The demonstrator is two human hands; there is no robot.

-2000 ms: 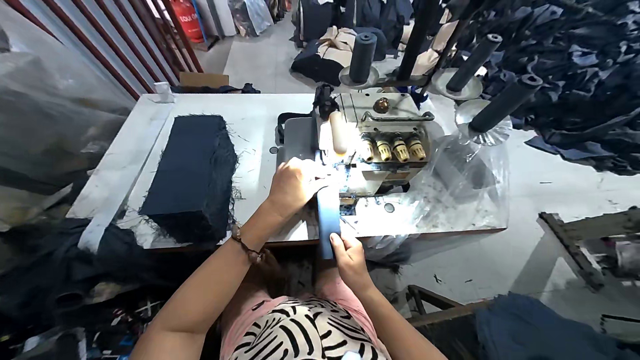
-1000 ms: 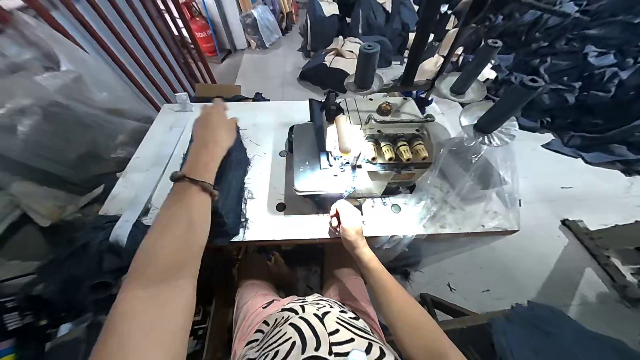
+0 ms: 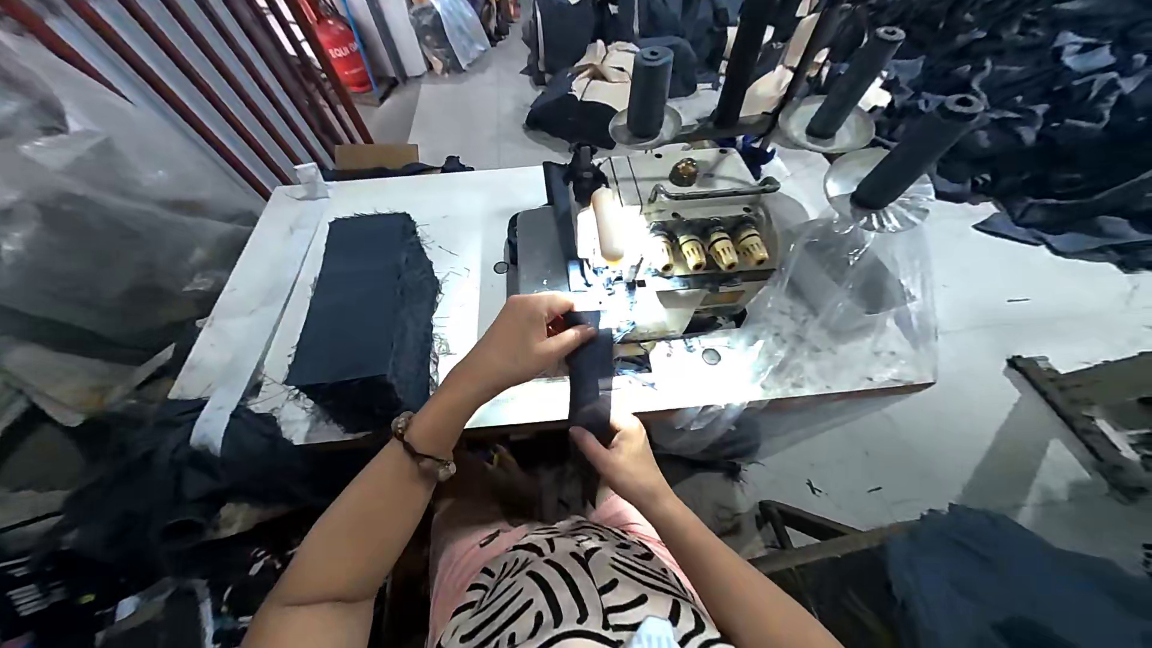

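A narrow dark fabric strip [image 3: 590, 378] runs from the lit needle area of an overlock sewing machine [image 3: 693, 229] down past the table's front edge. My left hand [image 3: 531, 342] grips the strip's upper end close to the presser foot. Its lower end is pinched by my right hand [image 3: 625, 454], just off the edge. To the left on the white table lies a thick stack of dark fabric pieces [image 3: 355, 297] with frayed edges. The presser foot itself is lost in glare.
Dark thread cones [image 3: 650, 90] stand on holders behind the machine. A clear plastic bag [image 3: 837, 297] covers the table's right part. Dark cloth hangs at the table's left front corner. More dark fabric [image 3: 1017, 576] lies at lower right. A red cylinder [image 3: 342, 45] stands beyond the railing.
My left hand has come back from over the fabric stack to the machine, where a dark strip is now held. My right hand has moved slightly down and holds the strip's lower end.
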